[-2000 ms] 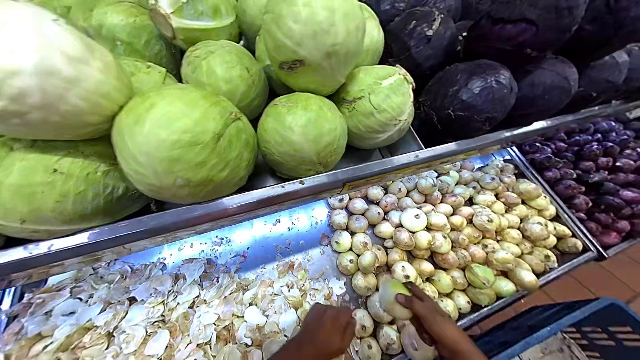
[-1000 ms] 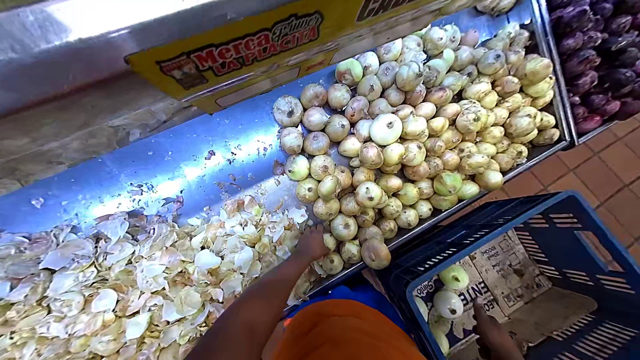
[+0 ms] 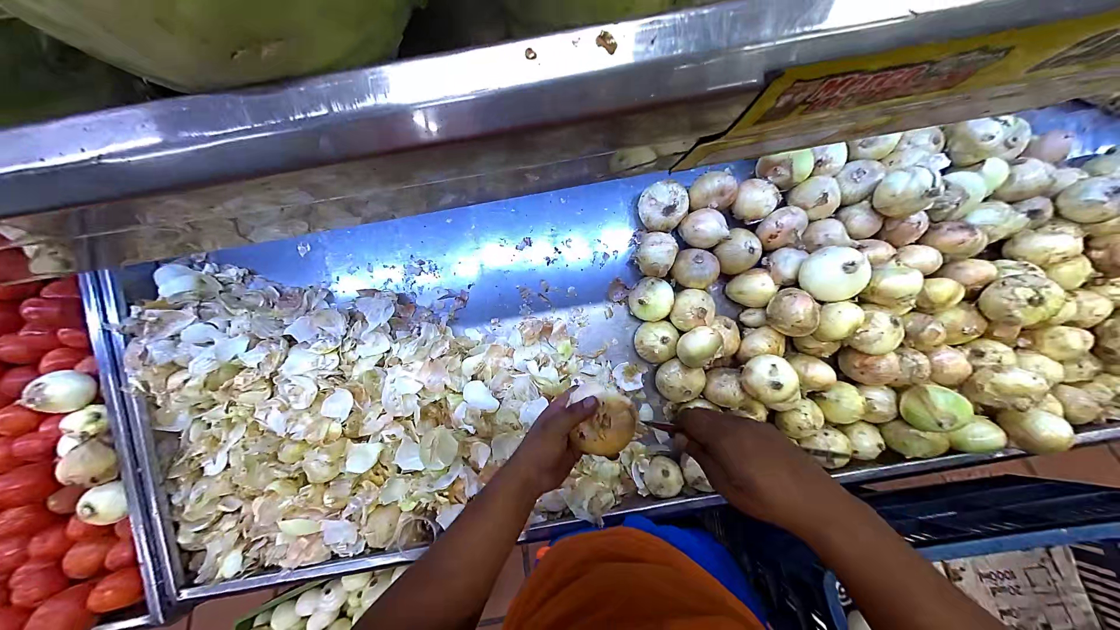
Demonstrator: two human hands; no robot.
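My left hand point(image 3: 553, 442) holds a brownish-yellow onion point(image 3: 604, 422) over the front part of the metal bin. Just right of it, my right hand point(image 3: 731, 455) grips a small knife point(image 3: 658, 426), whose thin blade points toward the onion; most of its handle is hidden in the fingers. Loose onion skins point(image 3: 350, 420) cover the bin's left part. A heap of white and yellow onions point(image 3: 875, 332) fills the right part, one peeled white onion point(image 3: 834, 274) lying on top.
Red tomatoes point(image 3: 35, 490) lie beyond the metal divider point(image 3: 131, 437) at left, with several onions point(image 3: 59, 391) on them. A metal shelf edge point(image 3: 420, 105) overhangs the bin's back. A blue crate point(image 3: 1006, 547) stands below at right; more white onions point(image 3: 324, 604) sit low at front left.
My right hand has come up from the blue crate to beside my left hand. My left hand, earlier at the onion heap's edge, now holds an onion. The view has swung left.
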